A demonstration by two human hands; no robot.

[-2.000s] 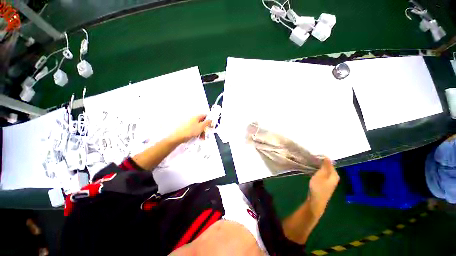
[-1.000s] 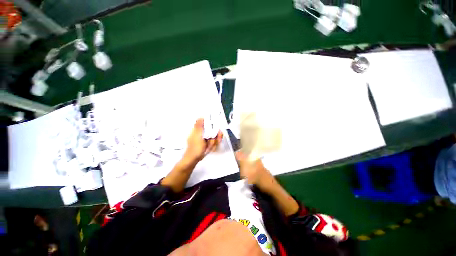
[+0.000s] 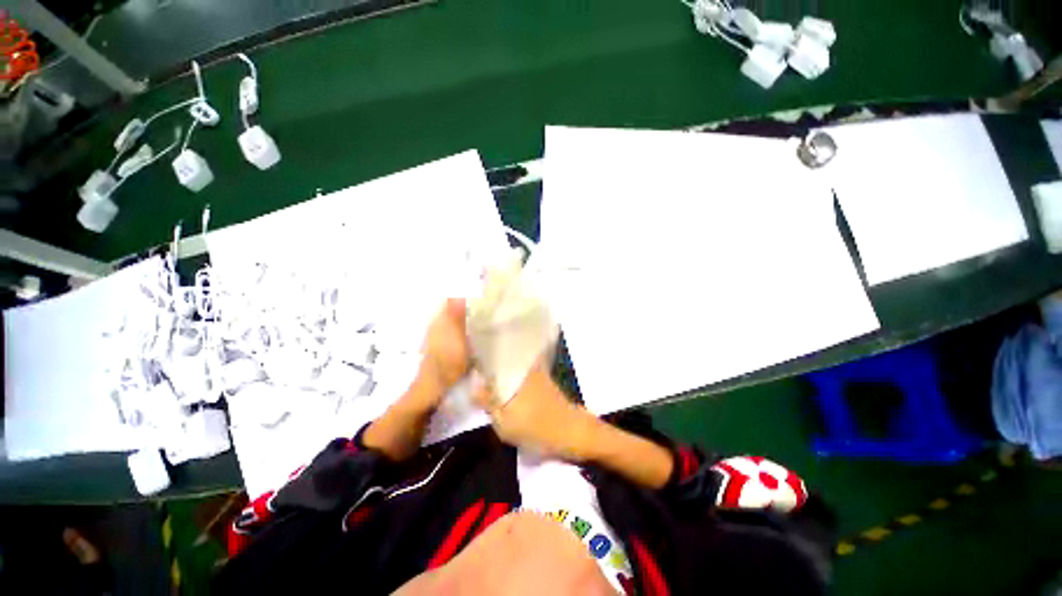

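My left hand (image 3: 445, 347) and my right hand (image 3: 524, 410) are close together over the gap between two white work sheets. My right hand holds a beige cleaning cloth (image 3: 509, 338), which lies over the front of my left hand. The cloth hides most of the adapter in my left hand; a white cord (image 3: 521, 240) loops out above it. A tangled pile of white adapters (image 3: 262, 338) lies on the left-hand sheets.
A green conveyor (image 3: 466, 93) runs beyond the bench, with adapter groups at left (image 3: 192, 169) and right (image 3: 769, 52). A round metal dish (image 3: 818, 148) sits at the far edge of the right-hand sheet (image 3: 699, 256). A blue stool (image 3: 891, 408) and a person's sleeve (image 3: 1031, 378) are at right.
My right hand has brought the cloth left from the right-hand sheet, and it now meets my left hand and covers the adapter there.
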